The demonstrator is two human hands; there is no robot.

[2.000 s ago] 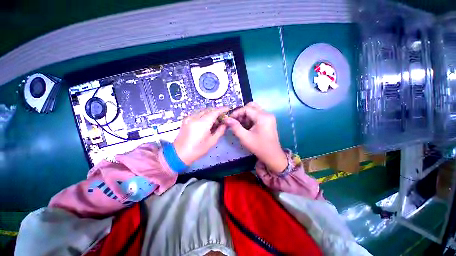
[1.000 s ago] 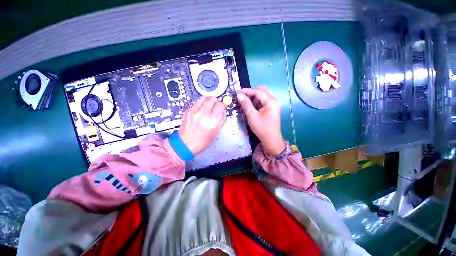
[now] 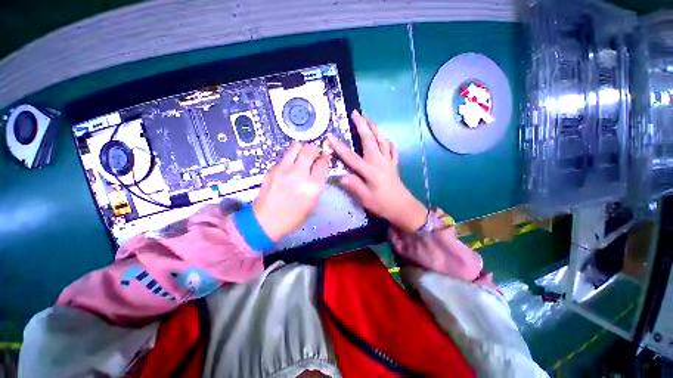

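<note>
The open laptop base [image 3: 325,203] lies in front of me, its mainboard [image 3: 173,133] between a left fan [image 3: 116,158] and a right fan [image 3: 299,114]. Thin black wires loop around the left fan. My left hand [image 3: 291,188] rests over the board's near edge, below the right fan, fingers bent and fingertips close together; whether they hold anything is hidden. My right hand [image 3: 375,177] is beside it at the base's right part, fingers apart, one fingertip touching a small spot beside the left fingers. I see nothing held in it.
A loose fan [image 3: 26,133] lies left of the laptop on the green mat. A grey disc [image 3: 441,122] with a red-and-white item [image 3: 476,105] sits to the right. Clear plastic trays [image 3: 579,140] stand at far right. A pale ribbed rail [image 3: 295,22] runs behind.
My right hand's fingers have spread from a bent pose, and a fingertip has come in beside my left fingers. The yellow round spot seen there earlier is now mostly covered. The whole view has shifted slightly.
</note>
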